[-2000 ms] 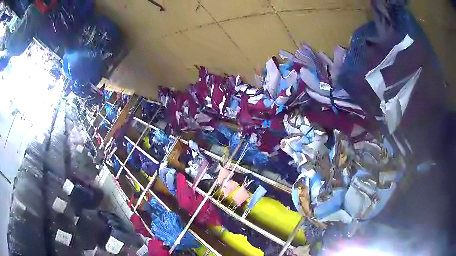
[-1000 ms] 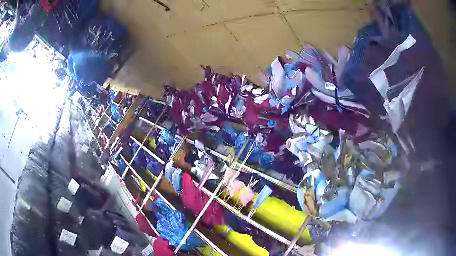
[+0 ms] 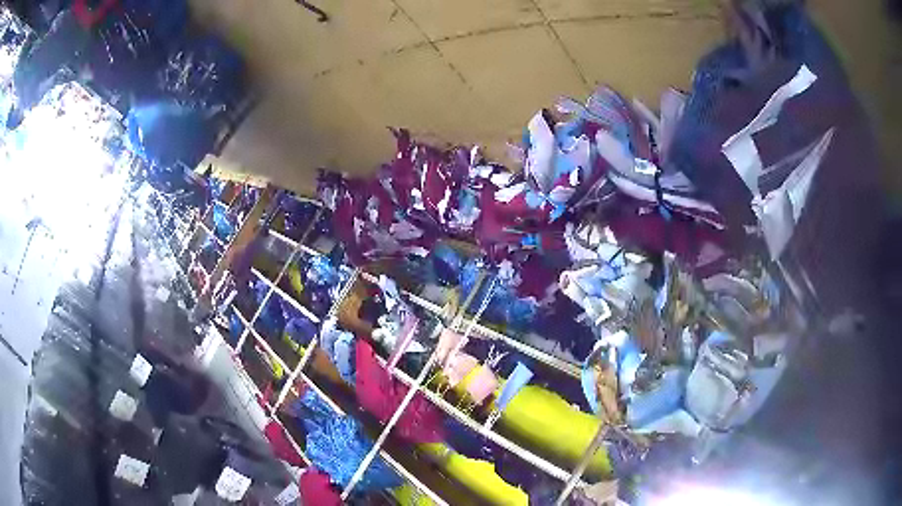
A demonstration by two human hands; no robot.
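Observation:
Neither of my hands can be made out. Dark cloth (image 3: 74,395) lies along the pale table at the lower left. Small white square stickers (image 3: 132,468) are spread over it. The table's pale edge (image 3: 229,380) runs beside the cloth. A rack of pale metal bars (image 3: 401,407) shows next to that edge. Crimson cloth (image 3: 381,390), a crinkled blue bundle (image 3: 336,435), peach scraps (image 3: 465,371) and yellow rolls (image 3: 539,420) lie among the bars.
Maroon, white and light blue offcuts (image 3: 435,198) are heaped between the rack and the tan floor (image 3: 425,69). White folded strips (image 3: 786,203) show against a dark navy shape at the right. Dark and blue bundles (image 3: 173,128) stand at the upper left. Glare hides parts of the left and bottom right.
The whole view shifted slightly right and then back left. The cloth, stickers, rack and scraps show no clear movement of their own.

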